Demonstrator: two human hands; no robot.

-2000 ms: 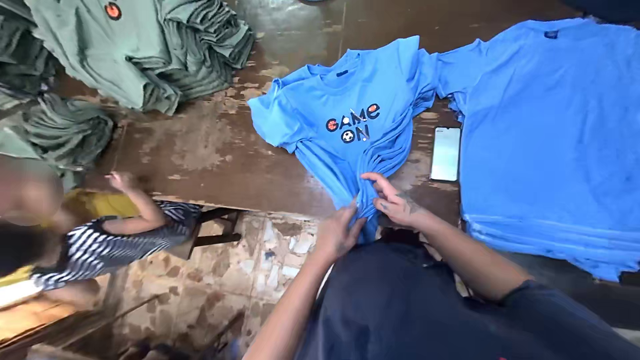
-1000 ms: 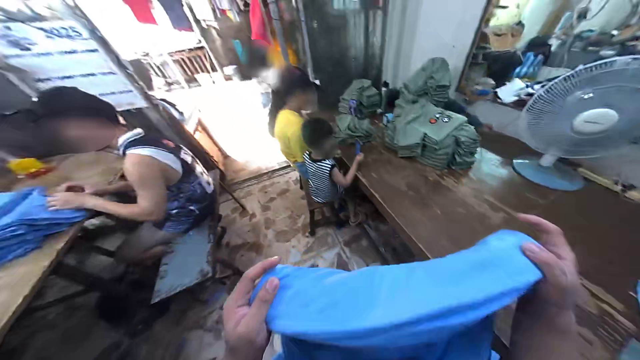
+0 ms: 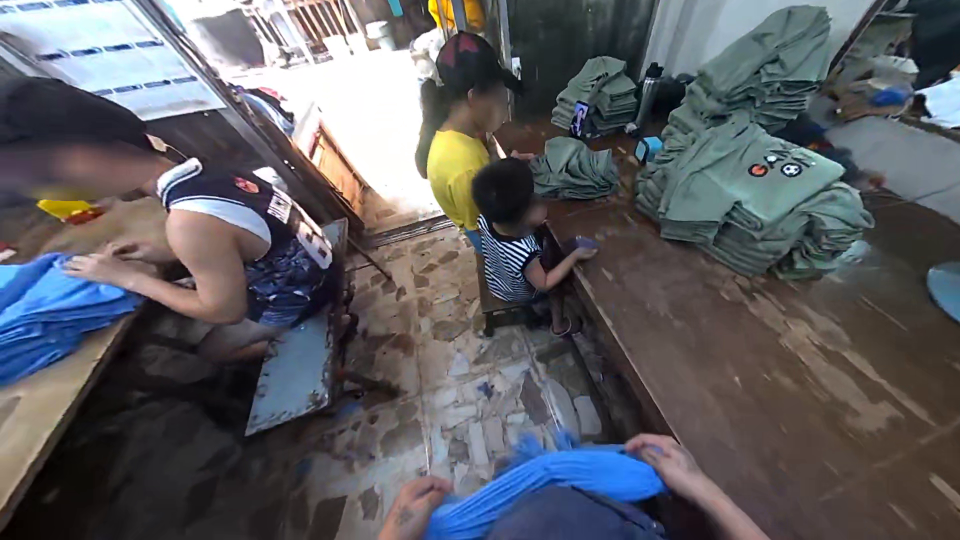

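Observation:
A bunched blue cloth garment (image 3: pixel 555 474) hangs between my two hands at the bottom of the head view, low in front of my body. My left hand (image 3: pixel 414 508) grips its left end. Its right end is pinched by my right hand (image 3: pixel 670 463), near the edge of the brown table. Part of the garment is hidden by a dark rounded shape at the bottom edge. Large stacks of green shirts (image 3: pixel 750 187) lie on the table at the upper right, one with a printed ball design. A smaller green bundle (image 3: pixel 574 169) lies to their left.
The worn brown wooden table (image 3: pixel 720 337) runs along the right. Two people sit at its far left side. Another person sits on a bench (image 3: pixel 296 371) at the left, hands on blue cloth (image 3: pixel 60 315) on a second table (image 3: pixel 56 431). A metal bottle (image 3: pixel 649 94) stands by the stacks.
The view has swung away from the blue shirts on the table. Since one second ago, the blue garment has gone from stretched wide between my hands to a bunched shape lower down.

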